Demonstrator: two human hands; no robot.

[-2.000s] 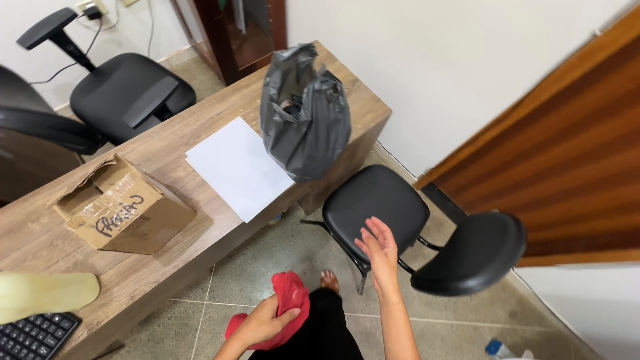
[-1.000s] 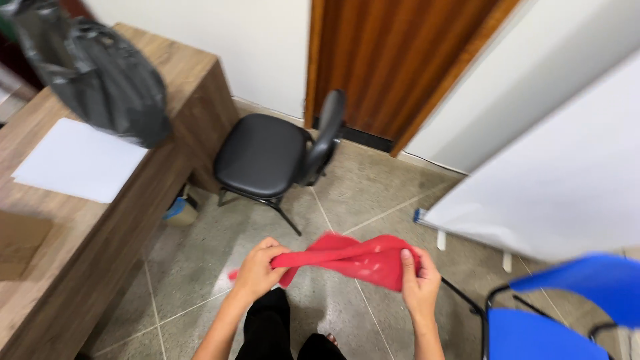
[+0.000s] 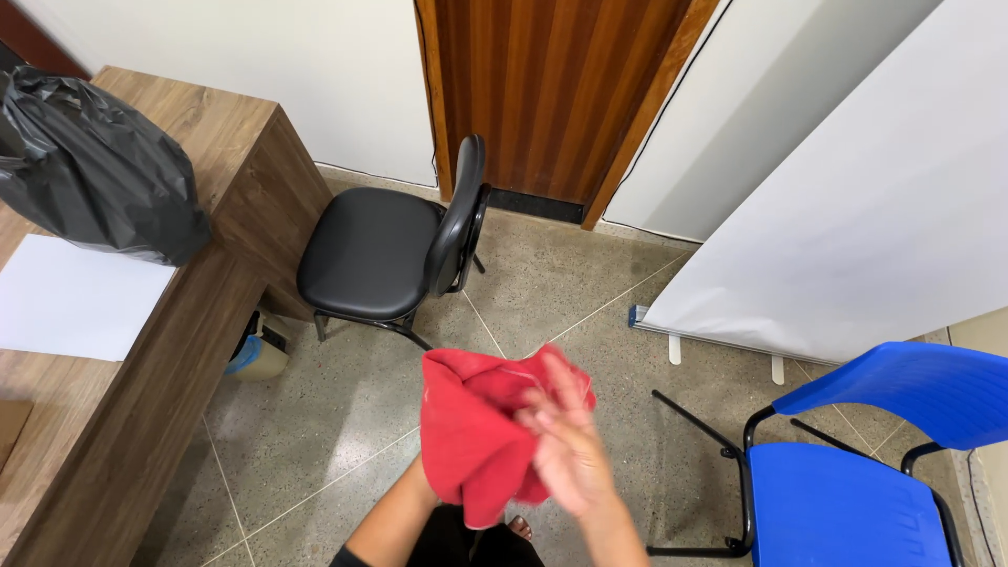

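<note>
A red cloth (image 3: 480, 425) hangs bunched in front of my body, low in the middle of the head view. It covers my left hand almost wholly; only the wrist and forearm show below it, so the fingers are hidden. My right hand (image 3: 563, 441) is at the cloth's right side, blurred, with its fingers spread and overlapping the fabric. Whether those fingers touch the cloth is not clear.
A black chair (image 3: 370, 252) stands by the wooden desk (image 3: 252, 173), which bears a dark plastic bag (image 3: 94, 165) and white paper (image 3: 75, 295). Below is a small bin (image 3: 260, 358). At right are a blue chair (image 3: 846, 504) and white banner (image 3: 850, 197); a wooden door (image 3: 551, 94) is ahead.
One second ago both hands held the red cloth stretched out sideways; now it is bunched over my left hand and my right hand's fingers are spread. The view has turned right since the first frame.
</note>
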